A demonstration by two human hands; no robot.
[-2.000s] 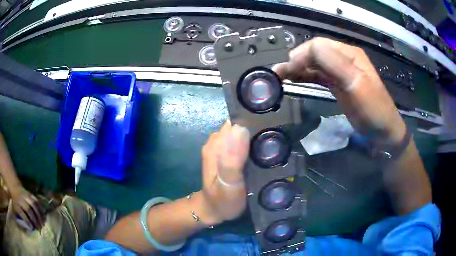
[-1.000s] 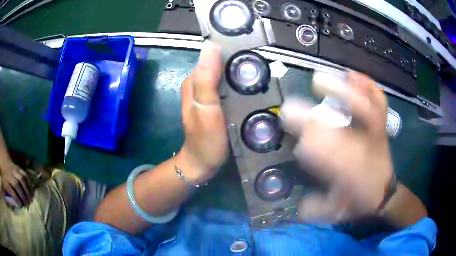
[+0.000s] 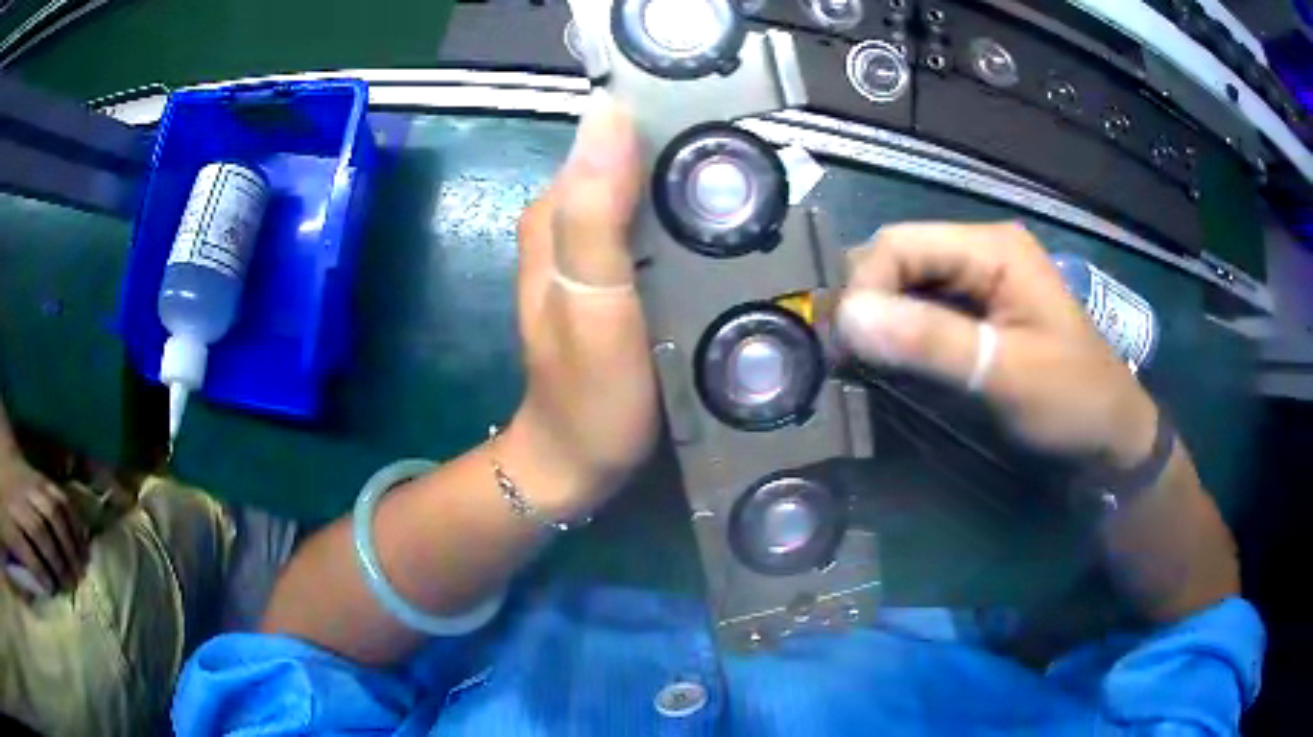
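Note:
My left hand (image 3: 590, 324) holds a long grey bracket plate (image 3: 749, 284) upright by its left edge, thumb along the edge. The plate carries several thick black rings with shiny centres in a row, such as the lens unit (image 3: 757, 366) third from the top. The plate's top end is cut off by the picture's edge. A small yellow-orange tab (image 3: 796, 307) lies at the upper right of that third ring. My right hand (image 3: 936, 310) has its thumb and index fingertips together at the plate's right edge beside the tab; whether they grip the tab is unclear.
A blue bin (image 3: 310, 259) at left holds a dropper bottle (image 3: 212, 267), nozzle towards me. A labelled bottle (image 3: 1117, 310) lies behind my right hand. White paper (image 3: 804, 176) shows behind the plate. Dark strips with clear round pieces (image 3: 936, 87) lie beyond the rail. Another person's hand (image 3: 41, 526) is lower left.
The plate has shifted down and left from two seconds ago, with my left hand. My right hand has moved from the top ring down to beside the third ring, fingertips now together.

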